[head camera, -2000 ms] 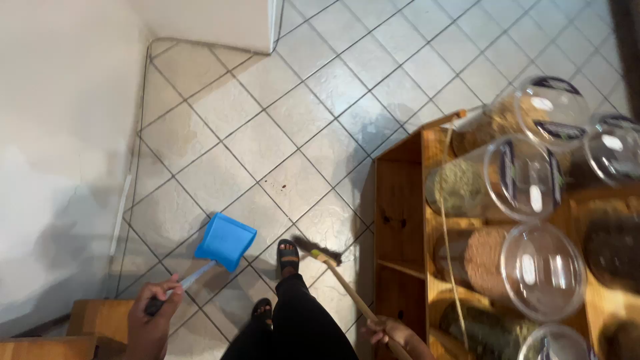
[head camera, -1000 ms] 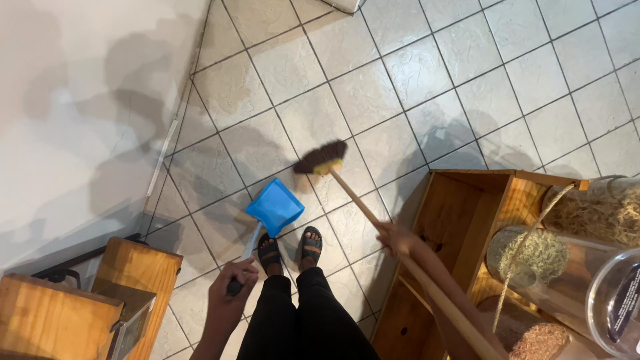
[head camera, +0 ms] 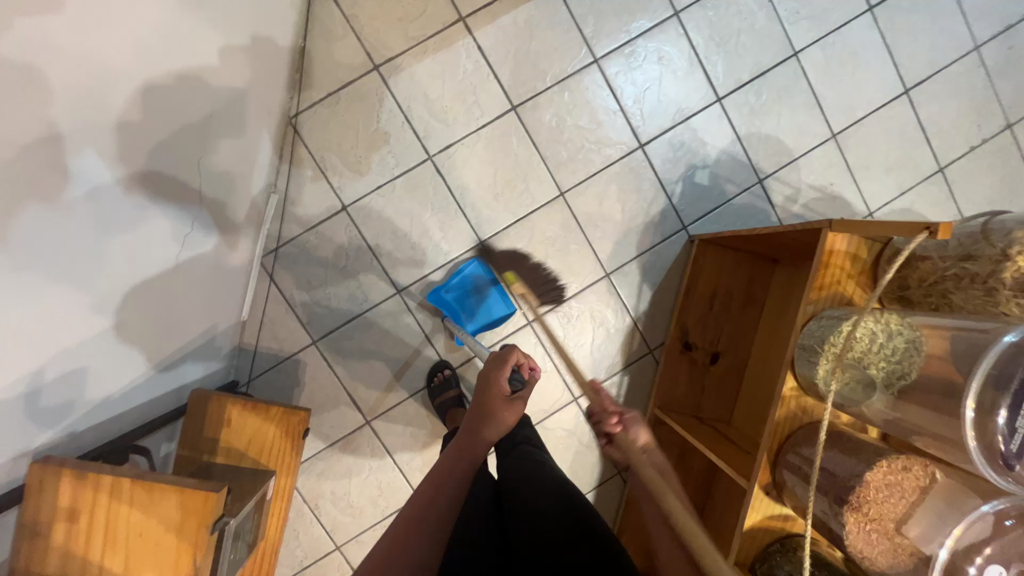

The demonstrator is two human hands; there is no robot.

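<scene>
My left hand [head camera: 502,388] is closed around the dark grip of a long-handled dustpan, whose blue plastic pan [head camera: 474,298] rests on the tiled floor ahead of my feet. My right hand [head camera: 618,424] holds the wooden handle of a broom [head camera: 552,324] partway along its length. The broom's dark bristles [head camera: 530,274] lie at the far right edge of the pan, against or just over it; contact cannot be told. Whether the pan holds any sweepings cannot be made out.
A wooden shelf unit [head camera: 808,272] with clear jars of dried goods [head camera: 864,352] and a rope [head camera: 836,360] stands close on the right. Wooden boxes [head camera: 240,424] stand at lower left, beside a white wall [head camera: 160,200]. My sandalled foot [head camera: 445,390] is below the pan.
The broom head has come down from beyond the pan to its edge. My left hand, with the dustpan's handle, has moved right, closer to my right hand.
</scene>
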